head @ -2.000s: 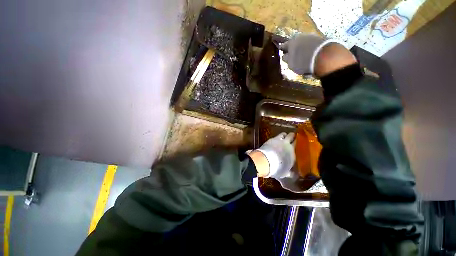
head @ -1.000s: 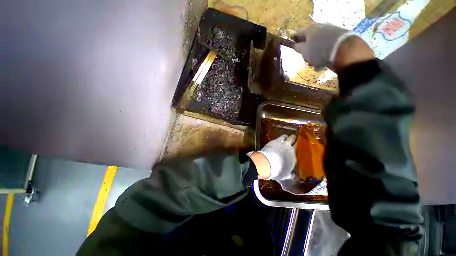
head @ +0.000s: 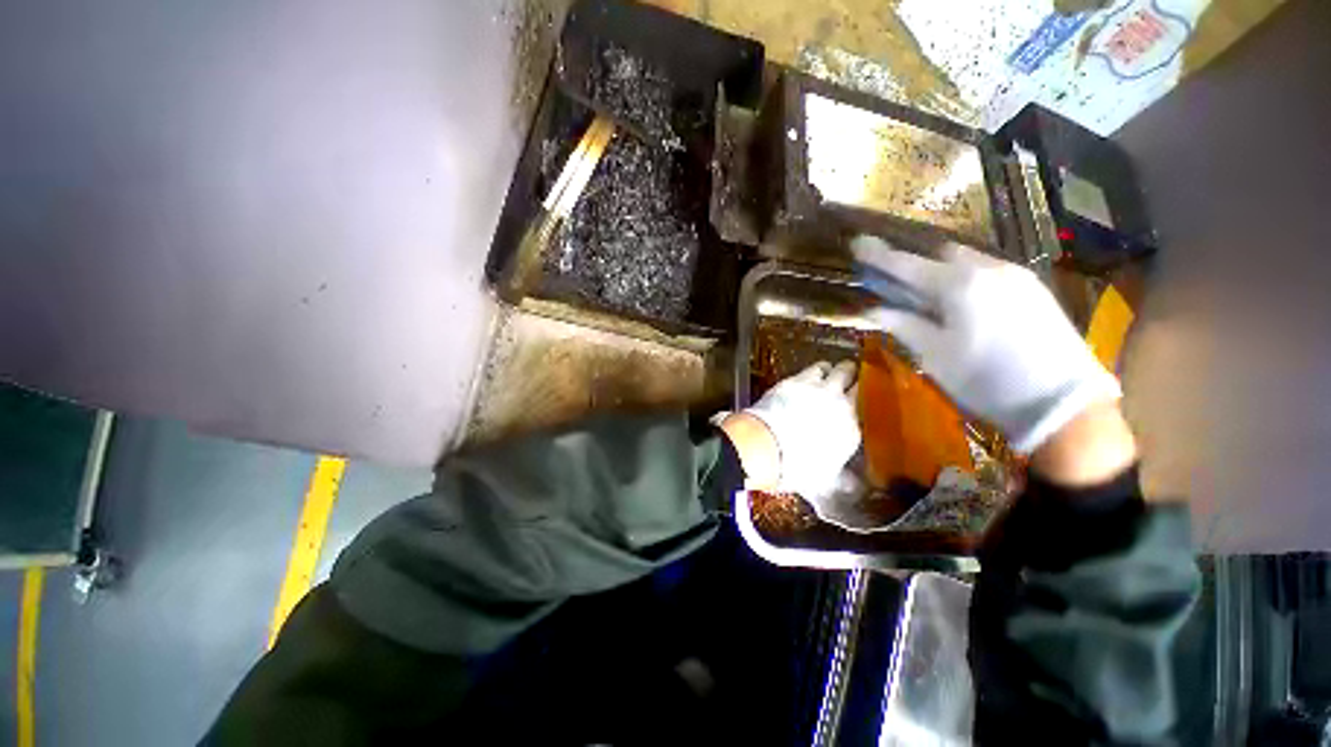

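Observation:
My left hand (head: 812, 435), in a white glove, is inside the stainless tray (head: 765, 547) and grips the left edge of the bright orange sheet (head: 905, 416). Any small part under its fingers is hidden. My right hand (head: 1007, 343), white-gloved and blurred, is above the tray's back right, in front of the solder pot (head: 890, 168). A slim dark bluish thing (head: 896, 292) shows between its fingers; blur hides what it is. Red-brown strands and a pale crumpled patch (head: 949, 501) lie in the tray.
The black dross tray (head: 620, 219) with grey crumbs and a tan strip stands left of the pot. A black controller (head: 1083, 190) with a red light is right of it. A spare orange strip (head: 1109, 329) is by the right wall. Grey walls flank both sides.
My right hand has moved from over the solder pot towards me, to above the tray, uncovering the pot's bright top and the controller. My left hand and the orange sheet stay nearly in place.

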